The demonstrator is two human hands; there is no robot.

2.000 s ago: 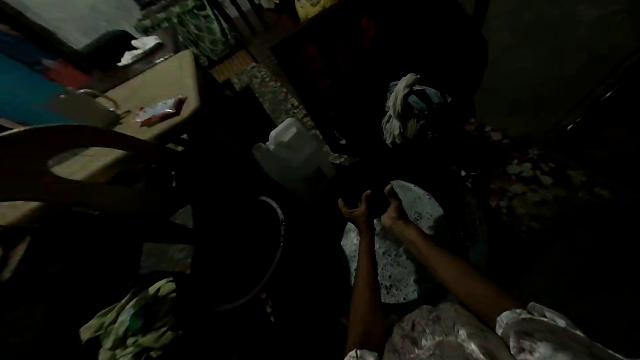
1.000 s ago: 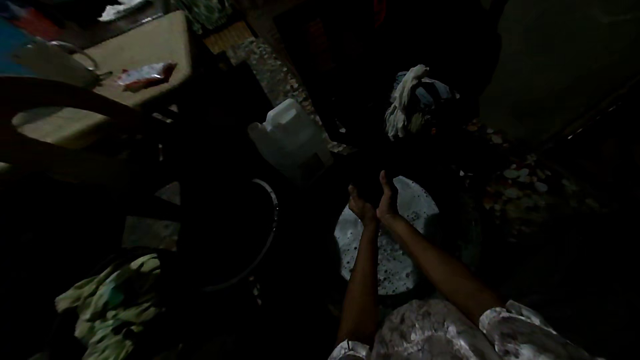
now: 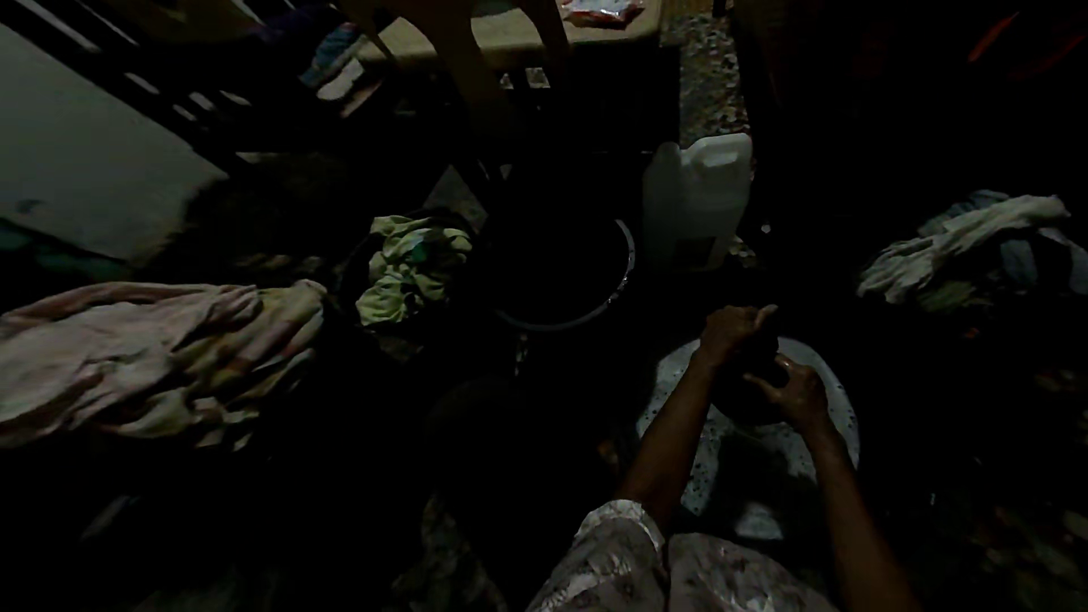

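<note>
My left hand [image 3: 733,333] and my right hand [image 3: 796,389] are close together above a round tub of foamy water [image 3: 837,408]. Between them is a dark item [image 3: 748,395], seemingly wet cloth, hard to make out in the low light. The fingers of my left hand are bent around its upper part. My right hand, a little lower, grips its right side with thumb and fingers. The item's lower part hangs at the suds. White foam with dark specks shows around it, and a dark patch lies in the nearer part of the tub.
Left of the tub are a dark round basin [image 3: 631,255] with a pale rim and a white plastic jug [image 3: 699,200]. Green cloth [image 3: 412,268] and pale bundled cloth [image 3: 153,357] lie farther left. More cloth [image 3: 960,242] lies right. A plastic chair [image 3: 476,59] stands before a table [image 3: 518,38].
The view has swung far to the left. My hands were near each other with fingers pointing up; now my left hand is higher and the dark item shows between them.
</note>
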